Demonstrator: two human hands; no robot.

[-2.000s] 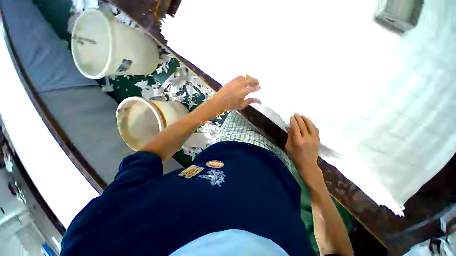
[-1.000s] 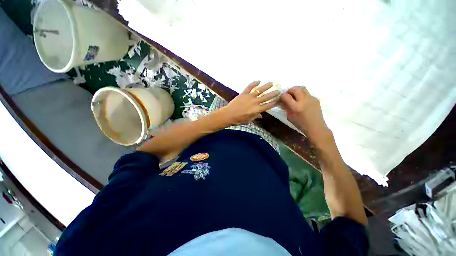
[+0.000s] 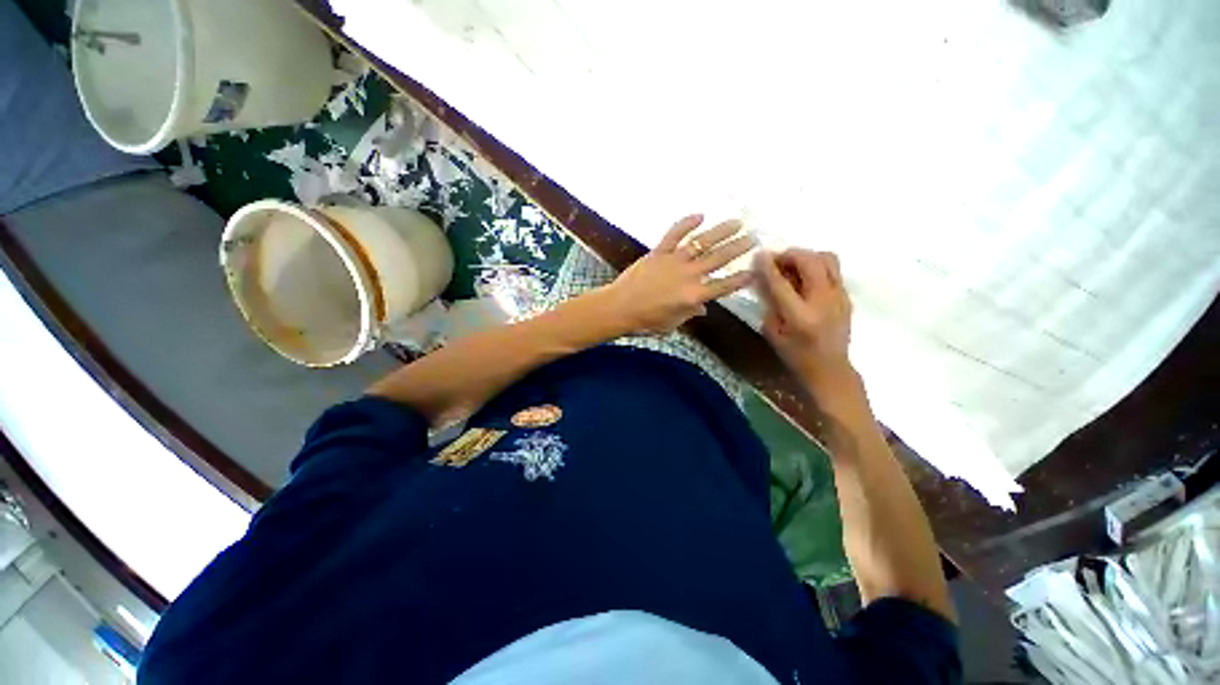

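A large white stack of sheets (image 3: 856, 147) with a ragged edge covers much of the dark brown table. Faint thin lines show on its top. My left hand (image 3: 676, 278) lies palm down at its near edge, fingers spread, with a ring on one finger. My right hand (image 3: 803, 301) is beside it at the same edge, thumb and fingers bunched, fingertips near the left fingertips. Whether it holds something small, such as a pin, cannot be seen. A small grey-beige tray (image 3: 1066, 11) sits on the stack, cut off by the top edge.
A large cream bucket (image 3: 261, 67) and a smaller one (image 3: 401, 254) stand at left on the green floor among white scraps. At lower right are a small pale box (image 3: 1144, 509) and bundled white strips (image 3: 1117, 602). Green cloth (image 3: 807, 515) hangs below the table edge.
Since two seconds ago, my hands have come together at the stack's edge, and my right fingers have bunched. In the last second they barely moved. The view has shifted.
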